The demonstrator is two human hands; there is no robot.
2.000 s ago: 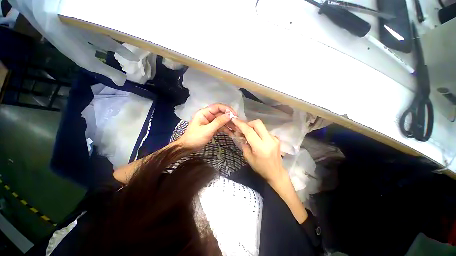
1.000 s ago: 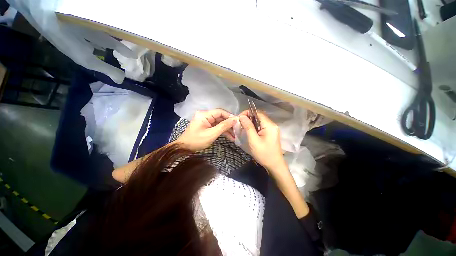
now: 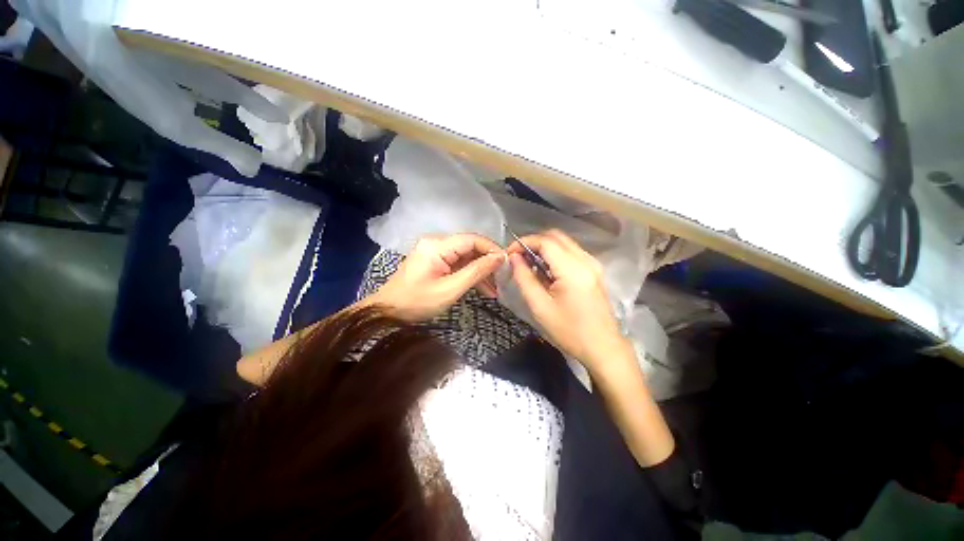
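Sheer white fabric [image 3: 439,201] hangs over my lap, below the table edge, and spreads behind and right of my hands. My left hand [image 3: 436,277] pinches a small part of it between thumb and fingers. My right hand [image 3: 566,291] is right beside it, fingertips almost touching the left ones at the fabric. My right hand also holds dark thread snips [image 3: 531,254], with the thin blades pointing up and left towards the pinched spot. The exact contact of the blades with the fabric is too small to tell.
The white table [image 3: 444,79] has a wood-coloured edge. Black-handled shears [image 3: 888,227], a white pen [image 3: 830,100], a dark thick handle [image 3: 729,29] and a flat black rectangle [image 3: 840,53] lie at upper right. A dark navy bin [image 3: 148,285] with white pieces stands left. Hair hangs in the lower view.
Two seconds ago no snips showed; one second ago they pointed upward in my right hand. Now they are tilted left towards the pinched fabric, and the right wrist has shifted slightly right.
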